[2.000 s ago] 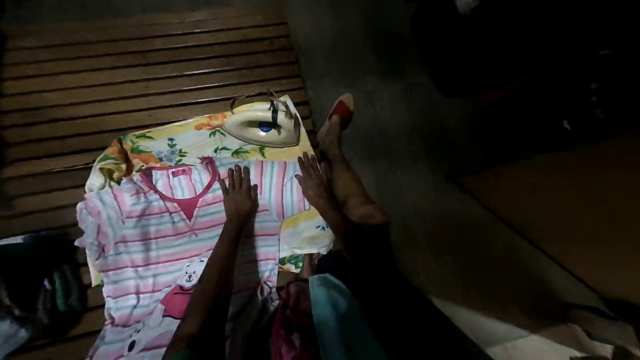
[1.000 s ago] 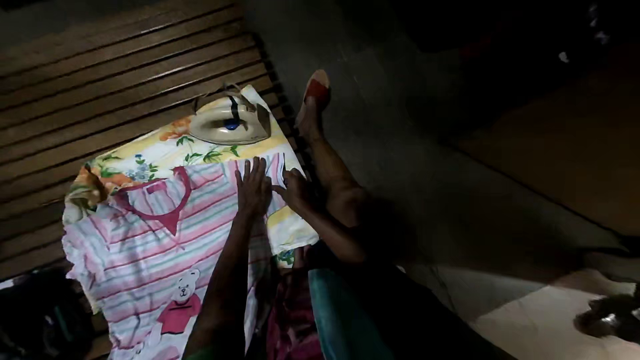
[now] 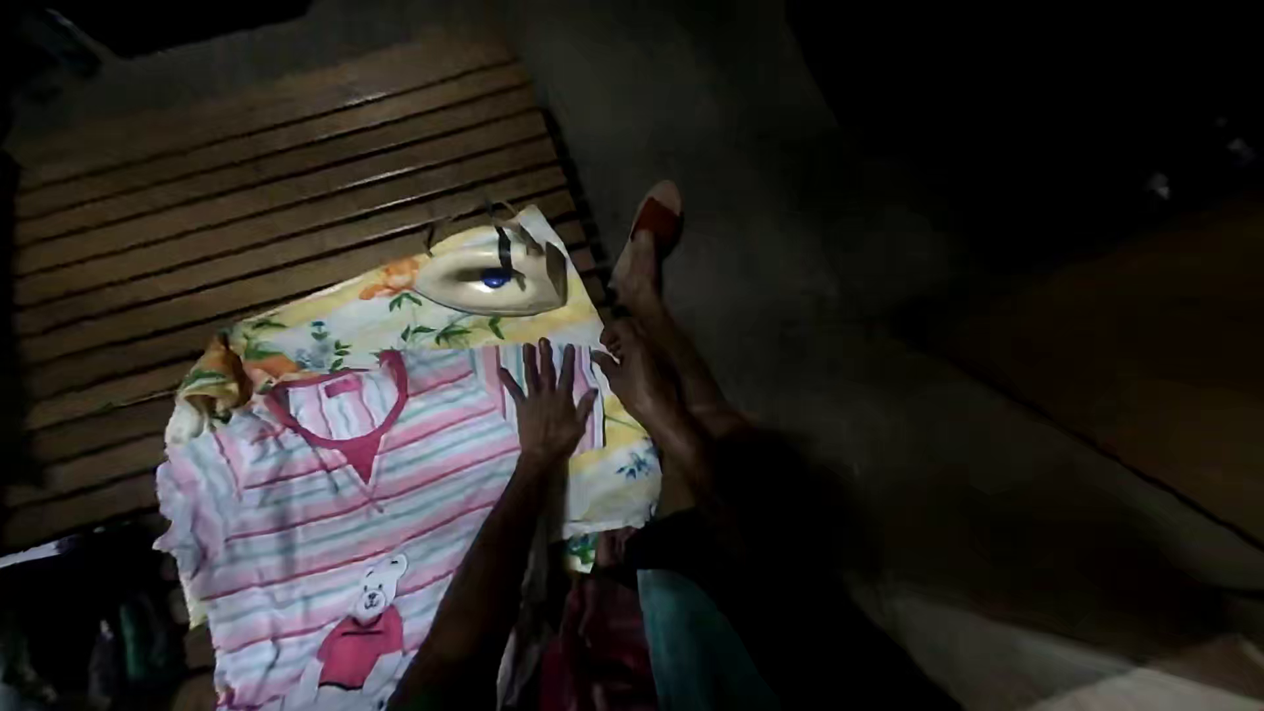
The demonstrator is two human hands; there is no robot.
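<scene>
A striped pink and white shirt [image 3: 346,513] with a bear print lies spread on a floral cloth [image 3: 326,331]. My left hand [image 3: 549,410] rests flat on its right-hand sleeve, fingers apart. Just to the right, my right hand [image 3: 632,365] is at the sleeve's outer edge, with its fingers partly bent; whether it pinches the fabric cannot be told. Above the shirt, a cream clothes iron [image 3: 491,276] with a blue dial lies on the floral cloth, close to the slatted surface's right edge.
Beneath the cloth is a slatted wooden platform [image 3: 296,207]. My foot in a red sandal [image 3: 657,219] is on the dark floor [image 3: 770,296] beside it. Dark items [image 3: 99,632] lie at the lower left, and a pale patch [image 3: 1145,686] shows at the lower right.
The sleeve under my hands lies differently than two seconds ago. My right hand, over the sleeve's edge one second ago, is now a little farther out from it.
</scene>
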